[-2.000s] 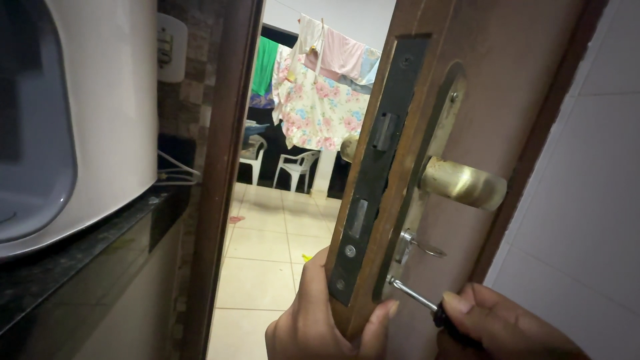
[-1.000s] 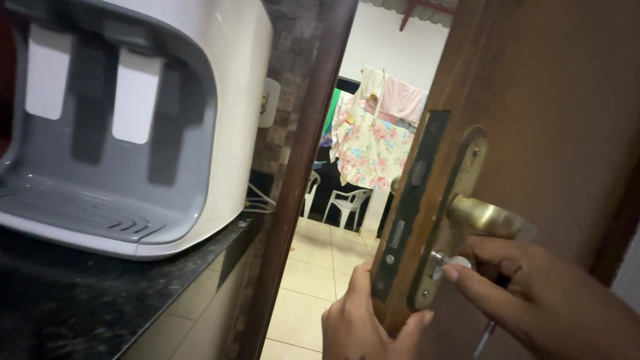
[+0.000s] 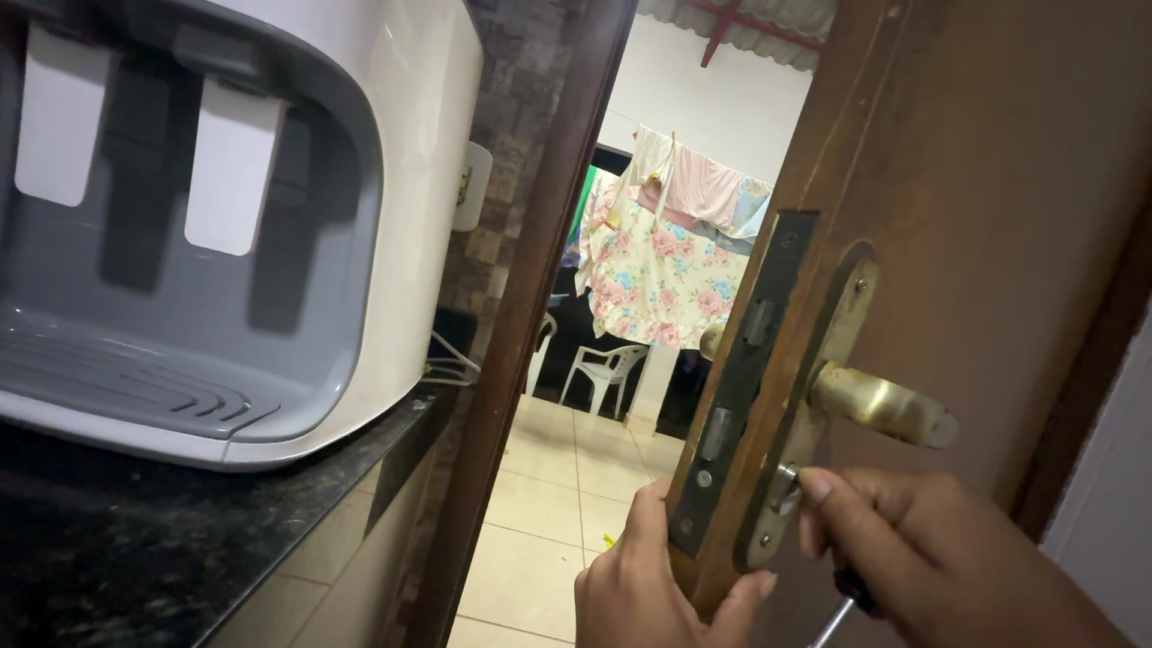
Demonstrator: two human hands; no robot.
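Observation:
A brown wooden door (image 3: 981, 225) stands ajar, with a dark mortise lock faceplate (image 3: 742, 387) in its edge and a worn brass escutcheon plate (image 3: 814, 405) on its face. My left hand (image 3: 648, 580) grips the door edge below the faceplate, fingers on the far side and thumb on the near side. Under the brass lever handle (image 3: 877, 400), my right hand (image 3: 927, 549) pinches the key (image 3: 789, 477) at the lock cylinder; my fingers hide its head. A screwdriver (image 3: 837, 621) is tucked in the same hand, its metal shaft pointing down.
A white and grey water dispenser (image 3: 414, 225) stands on a black stone counter (image 3: 297, 513) at left. The dark wooden door frame (image 3: 540, 297) lies between it and the door. Beyond are a tiled floor (image 3: 540, 513), a white plastic chair (image 3: 607, 373) and hanging laundry (image 3: 666, 261).
Two seconds ago my right hand held the screwdriver tip at the plate's lower screw; it has moved up to the key, and the screwdriver now points down. The view has swung left.

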